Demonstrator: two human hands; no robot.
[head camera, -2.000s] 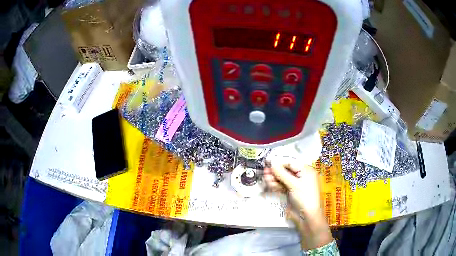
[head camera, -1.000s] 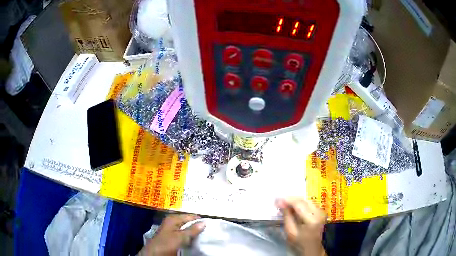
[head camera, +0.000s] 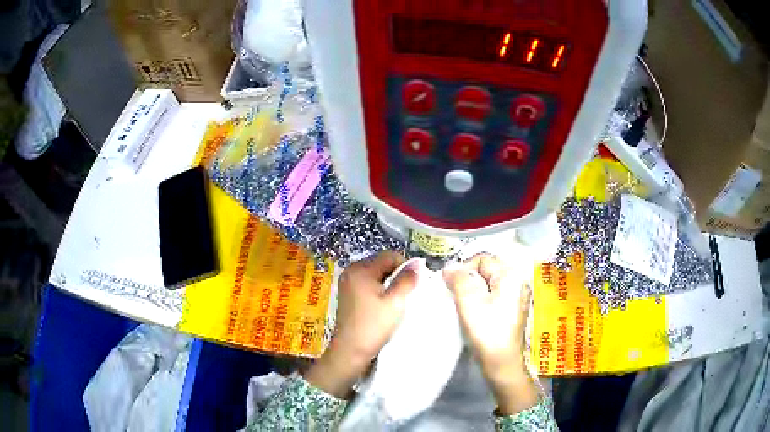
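A light garment hangs from both hands over the table's front edge, its top edge at the upper die under the head of the snap attaching machine. My left hand pinches the cloth on the left side of the die. My right hand pinches it on the right side. The lower die is hidden by the cloth and hands. Whether a snap part sits in the die cannot be told.
Snap parts lie in a left heap and a right heap, with clear bags. A black phone and small white box lie left. A black pen lies far right. A blue bin stands lower left; cartons stand behind.
Both hands have moved up from the table's front edge to the die, bringing the cloth with them. The lower die, seen before, is now covered. The counter still reads 111.
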